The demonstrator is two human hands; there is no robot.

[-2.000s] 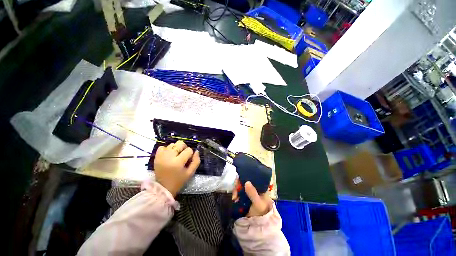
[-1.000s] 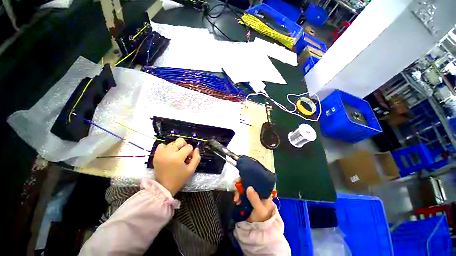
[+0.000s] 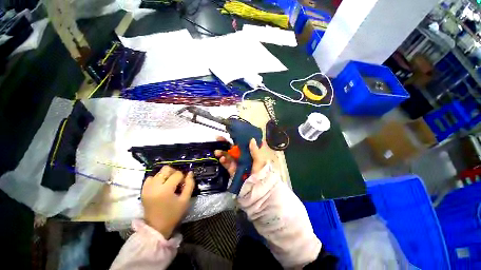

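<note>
A black plastic housing (image 3: 203,153) lies on bubble wrap (image 3: 145,132) in front of me, with a yellow lead wire (image 3: 182,161) along it. My left hand (image 3: 166,198) rests on the housing's left part with bent fingers; whether it pinches a wire is hidden. My right hand (image 3: 248,158) grips the dark blue soldering gun (image 3: 243,138) with an orange-red trigger. The gun's metal nose (image 3: 203,117) points left, above and behind the housing, not touching it. A blue lead wire (image 3: 87,176) runs left towards a second black housing (image 3: 66,147).
Blue and brown wire bundles (image 3: 179,90) and white sheets (image 3: 184,55) lie behind. A solder spool (image 3: 314,126), yellow tape roll (image 3: 315,90), white cord (image 3: 282,97) and dark oval object (image 3: 277,135) are at right. Another black housing (image 3: 117,66) stands back left. Blue bins (image 3: 369,89) are beyond the bench.
My right hand has lifted the soldering gun up and away from the housing, its nose now behind it. My left hand stays at the housing. The camera view has shifted.
</note>
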